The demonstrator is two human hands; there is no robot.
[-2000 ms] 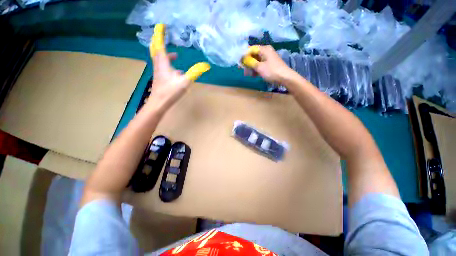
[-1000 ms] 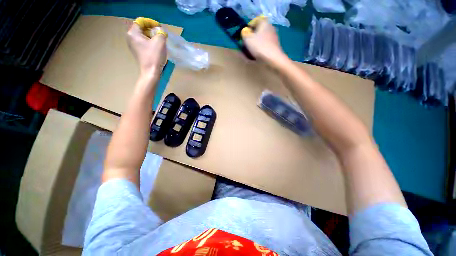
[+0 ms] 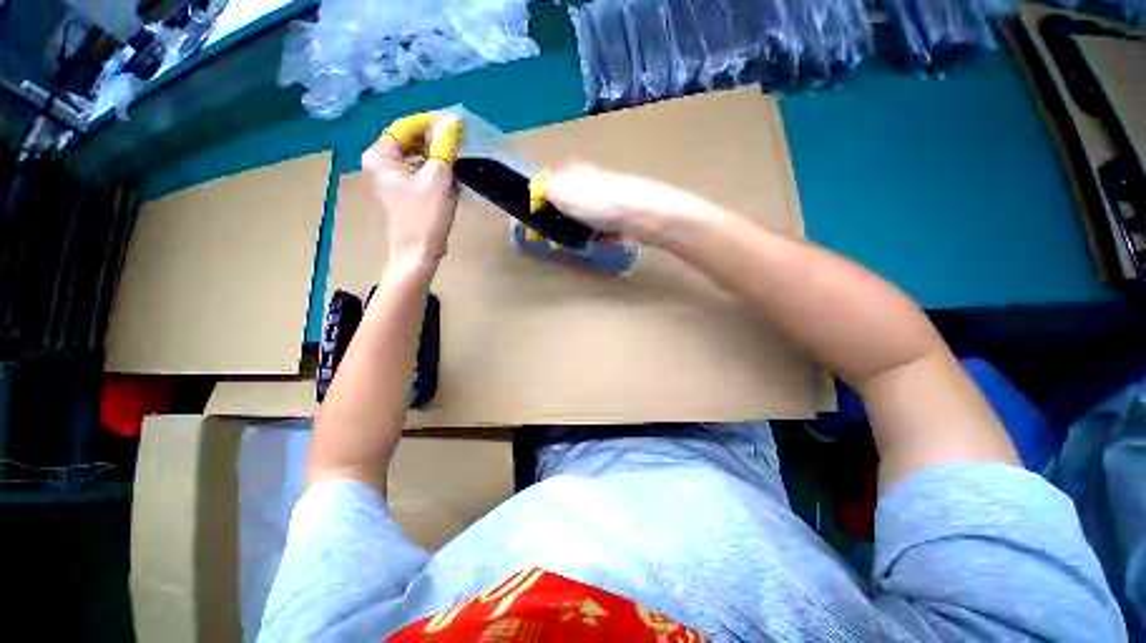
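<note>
My left hand (image 3: 415,170), with yellow finger cots, pinches clear film at the upper left end of a black housing (image 3: 496,182). My right hand (image 3: 584,201), also with yellow cots, grips the housing's lower right part. A clear bag (image 3: 484,136) stretches between my hands behind the housing; how far it covers the part is unclear. A bagged housing (image 3: 603,255) lies just below my right hand on the cardboard sheet (image 3: 603,364). Bare black housings (image 3: 429,352) stand in a row at the sheet's left side, partly hidden by my left forearm.
Bagged housings (image 3: 716,44) stand in a row at the far side, with empty bags (image 3: 402,50) left of them. A spare cardboard sheet (image 3: 220,270) lies left. An open carton (image 3: 189,502) is below the bench edge at left. More housings (image 3: 1081,126) lie far right.
My hands have come together over the sheet; my left hand moved right and down relative to the sheet, my right hand moved down with the housing. The view has shifted.
</note>
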